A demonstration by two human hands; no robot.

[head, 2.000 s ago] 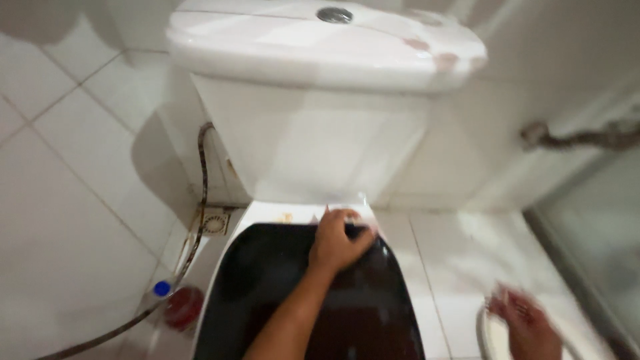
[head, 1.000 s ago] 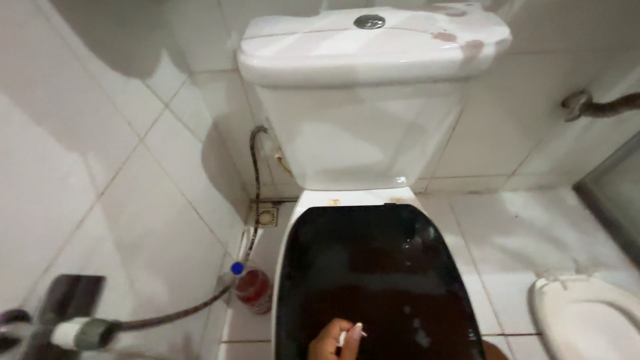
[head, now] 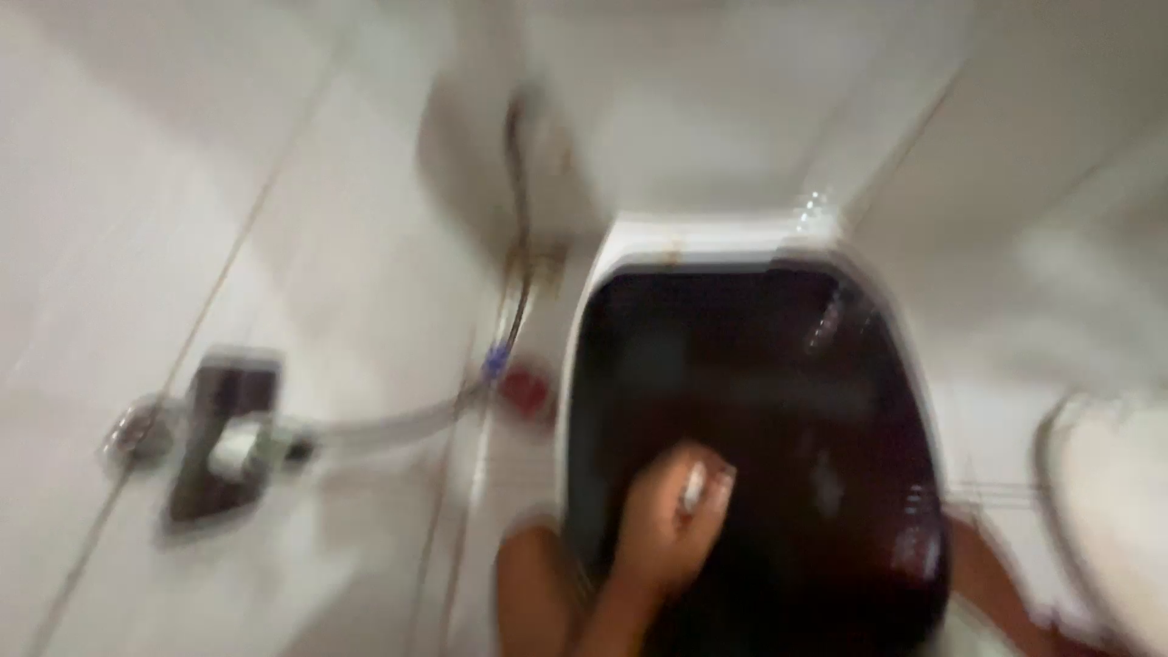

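My left hand (head: 677, 520) is over the dark toilet lid (head: 757, 383), low and left of its middle. Its fingers are curled in against the thumb around a small white object (head: 693, 486), too blurred to identify. Whether the hand touches the lid cannot be told. The lid is down on the white toilet bowl, whose rear rim (head: 721, 235) shows behind it, with a small yellowish mark there. Shiny wet-looking spots lie on the lid's right side. My right hand is not in view.
Left of the toilet stand a blue-capped bottle with red contents (head: 525, 391) and a flexible hose (head: 392, 429), running to a wall fitting (head: 242, 447) beside a dark holder. A pale toilet seat (head: 1118, 511) lies on the right. My legs flank the toilet.
My left hand has moved from the lid's hinge end toward me. My right hand, seen earlier at the right near the pale seat, has left the view. The view has tilted down, losing the cistern's top.
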